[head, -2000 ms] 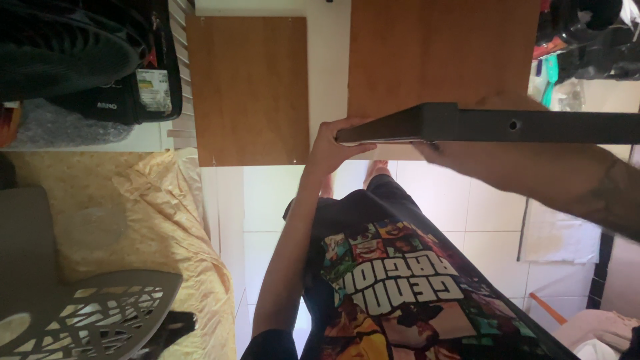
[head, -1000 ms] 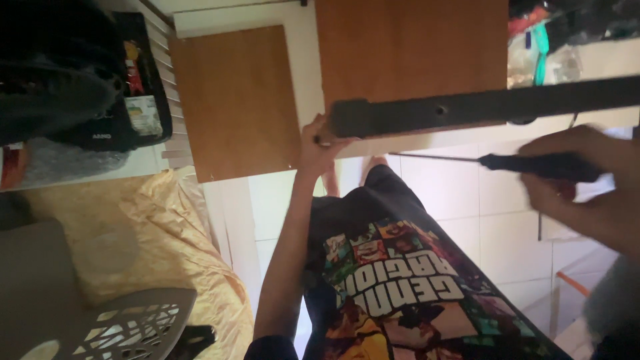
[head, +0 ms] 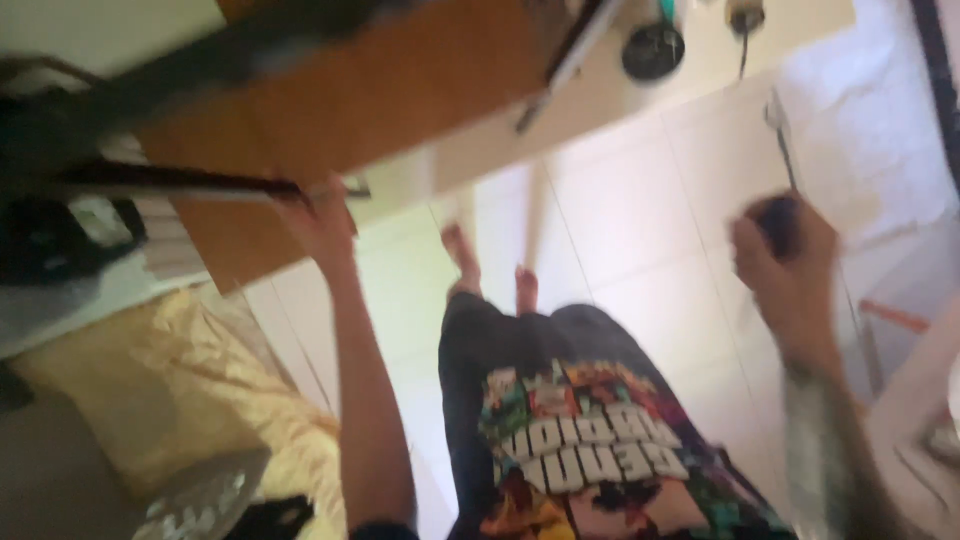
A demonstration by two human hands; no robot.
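Observation:
My left hand [head: 319,214] grips the end of a dark flat bar or frame piece [head: 180,180] at the left. A second dark, blurred beam [head: 247,49] crosses the upper left, close to the camera. Off to the right, my right hand [head: 784,255] is closed round the dark handle of a screwdriver [head: 785,154], whose thin shaft points up and away over the floor. Brown wooden boards [head: 420,105] lie beyond my left hand. Motion blur hides the finer detail of both hands.
A round black object [head: 652,52] and a small item with a cord [head: 745,19] sit at the upper right. Yellow cloth [head: 247,375] and a grey perforated plastic chair [head: 202,495] are at the lower left. Pale tiled floor [head: 622,217] surrounds my feet.
The right hand, on the dark beam at first, held the screwdriver near it one second ago and is now farther from it. The dark beam has swung to the upper left. The view has shifted.

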